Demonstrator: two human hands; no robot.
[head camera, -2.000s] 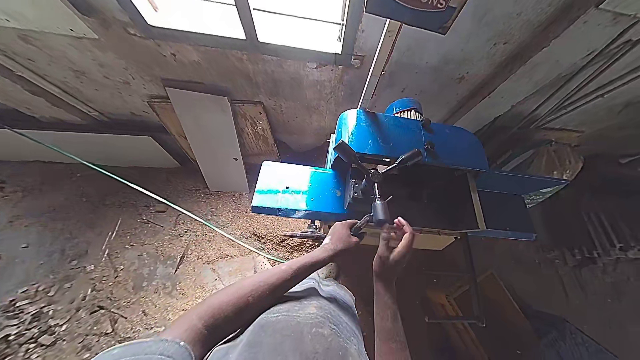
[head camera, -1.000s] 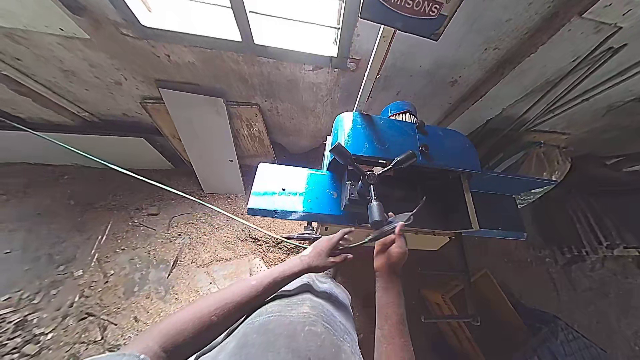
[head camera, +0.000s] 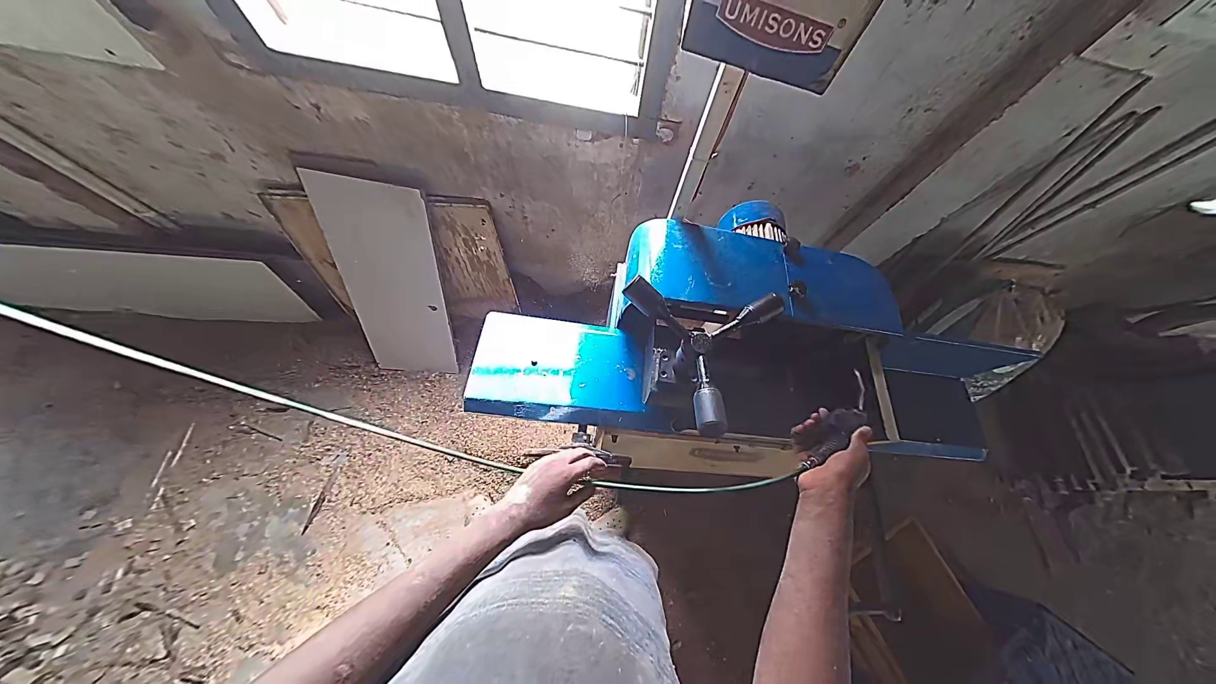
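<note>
A dark air blow gun (head camera: 836, 432) with a thin curved nozzle is in my right hand (head camera: 838, 464), over the front right of a blue woodworking machine (head camera: 741, 275). From the gun a green air hose (head camera: 698, 489) runs left past my left hand (head camera: 556, 486) and off across the floor. My left hand rests near the machine's front edge, its fingers curled about the hose; how firmly they grip is hard to see. Between the hands and above them stands a three-armed handle (head camera: 701, 344) with black grips.
Wood shavings (head camera: 399, 404) cover the floor at left. Boards (head camera: 385, 275) lean on the wall behind. A machine wing (head camera: 560, 370) juts out to the left. Wooden pieces (head camera: 917, 589) lie low at right, and long rods (head camera: 1064, 180) lean at the upper right.
My right hand has moved right with the blow gun, away from the three-armed handle. Two seconds ago both hands were close together below that handle; now they are well apart.
</note>
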